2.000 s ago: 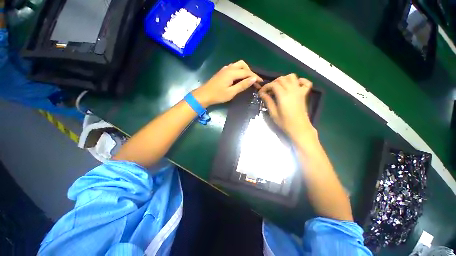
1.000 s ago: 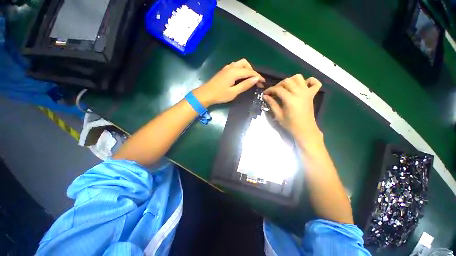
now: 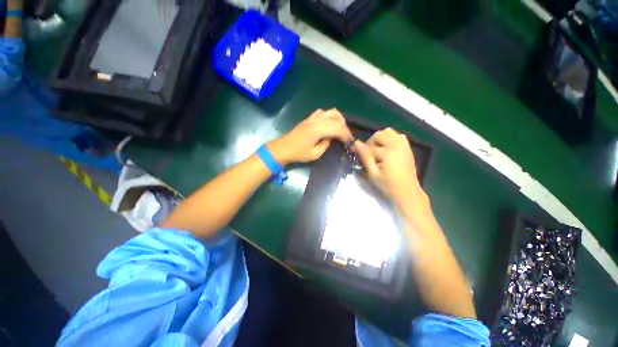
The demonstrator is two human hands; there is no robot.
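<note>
An open-backed tablet point(image 3: 360, 223) lies in a black foam tray point(image 3: 306, 234) on the green worktop, its large surface glaring white. Small dark electronics point(image 3: 352, 161) show at its far end. My left hand point(image 3: 318, 137), with a blue band on the wrist, has its fingertips at the far end of the tablet. My right hand point(image 3: 388, 161) is beside it, thumb and fingers bent together over the same end. The fingertips of both hands nearly meet. Whether either pinches a small part is too small to tell.
A blue bin point(image 3: 256, 55) of small white pieces is at the upper left. Stacked black trays point(image 3: 173, 101) with a tablet on top stand further left. A black tray point(image 3: 518, 237) heaped with glittering parts is at the right. A white strip point(image 3: 434, 115) edges the green conveyor, which carries other trays.
The whole view has shifted, so the scene sits lower in the picture. My right hand has closed in towards my left fingertips. Another black tray now shows at the top.
</note>
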